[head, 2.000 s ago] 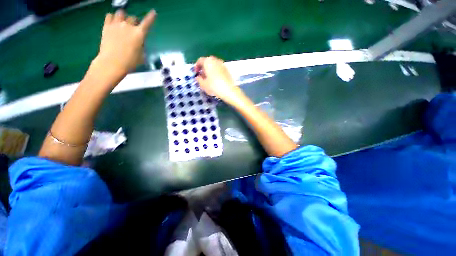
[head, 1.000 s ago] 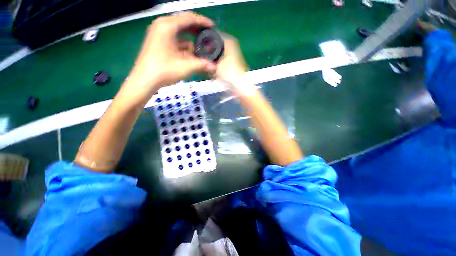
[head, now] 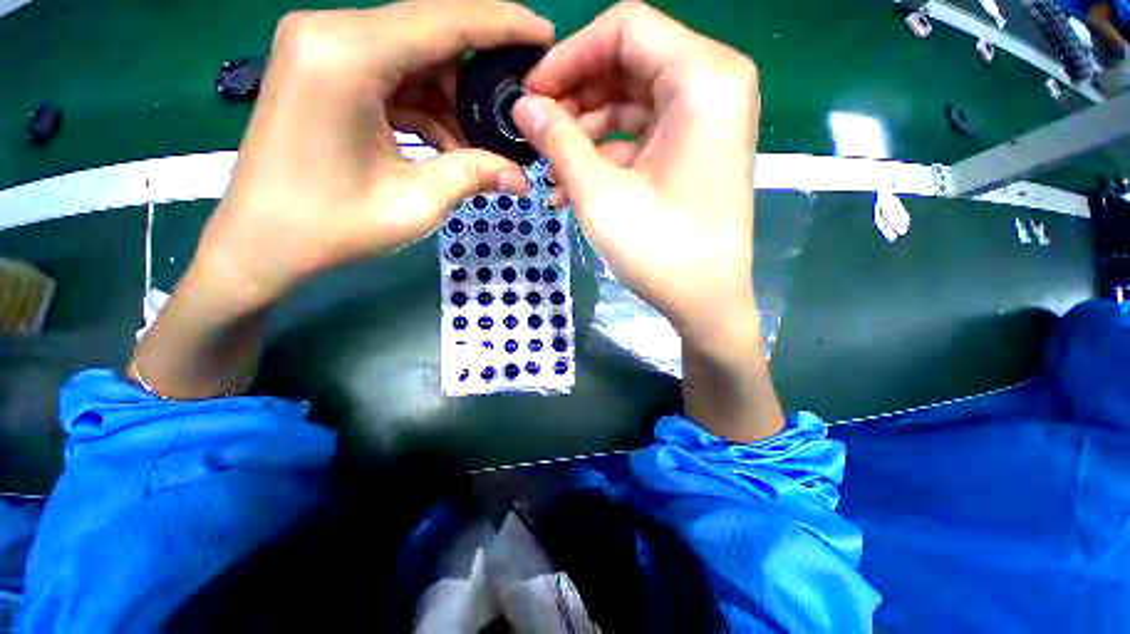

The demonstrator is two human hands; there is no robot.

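A black round part point(head: 487, 109) with a pale ring at its centre is held up at the top middle, above the belt edge. My left hand point(head: 372, 136) grips its rim between fingers and thumb. My right hand point(head: 632, 136) touches the ringed face with its thumb and fingertips; whether a small dark pad is between them is hidden. Below the hands, the backing sheet point(head: 509, 310) with rows of dark dots lies on the green bench, its top end partly covered by the hands.
Black round parts point(head: 238, 79) lie on the green belt point(head: 161, 74) at left, another at far right. A pale rail point(head: 843, 177) curves across. Clear film point(head: 638, 325) lies right of the sheet. A metal bar stands at right. Another person's blue sleeve is at the right edge.
Both hands were apart two seconds ago, the right at the sheet. They came together at a black round part, and my right fingertips are now on its ringed face.
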